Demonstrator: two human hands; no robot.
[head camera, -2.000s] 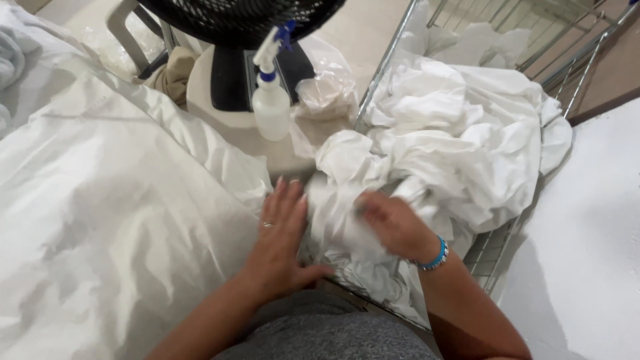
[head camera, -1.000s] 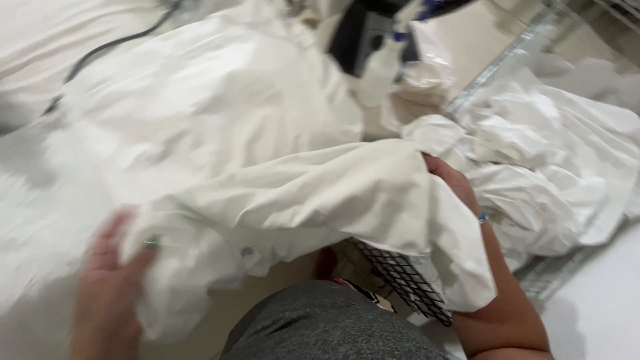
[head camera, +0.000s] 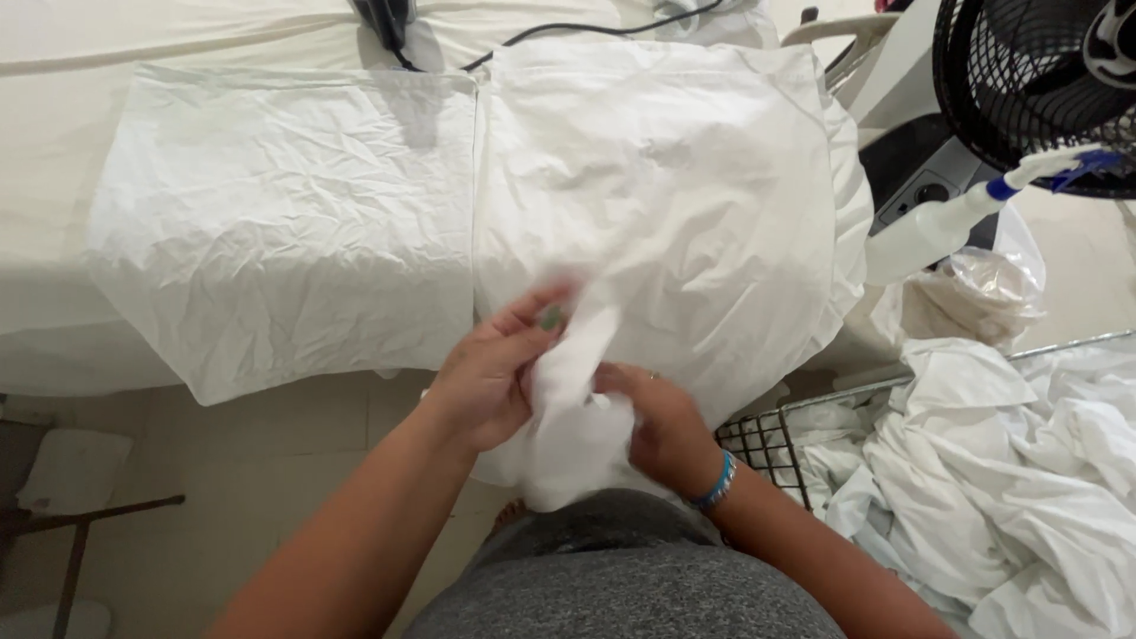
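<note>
Bunched white cloth (head camera: 572, 426) hangs between my hands, close to my body, and is blurred by motion. My left hand (head camera: 497, 373) grips its left side, with fingers pointing up and to the right. On the other side my right hand (head camera: 661, 422) holds the cloth; a blue bracelet is on that wrist. Beyond them, two white fabric pieces lie over the covered surface: a wrinkled one (head camera: 293, 213) at the left and a larger one (head camera: 674, 169) at the right, their edges side by side.
A wire basket (head camera: 781, 444) with crumpled white linens (head camera: 994, 497) stands at the lower right. Behind it are a spray bottle (head camera: 932, 231), a plastic bag (head camera: 976, 288) and a black fan (head camera: 1029, 89). A black cord (head camera: 603, 31) crosses the far side. Metal legs (head camera: 80, 532) stand lower left.
A second ago the cloth was stretched wide between my hands; now they are close together with it bunched. Two seconds ago my hands were beside the basket's linens. The view has swung left.
</note>
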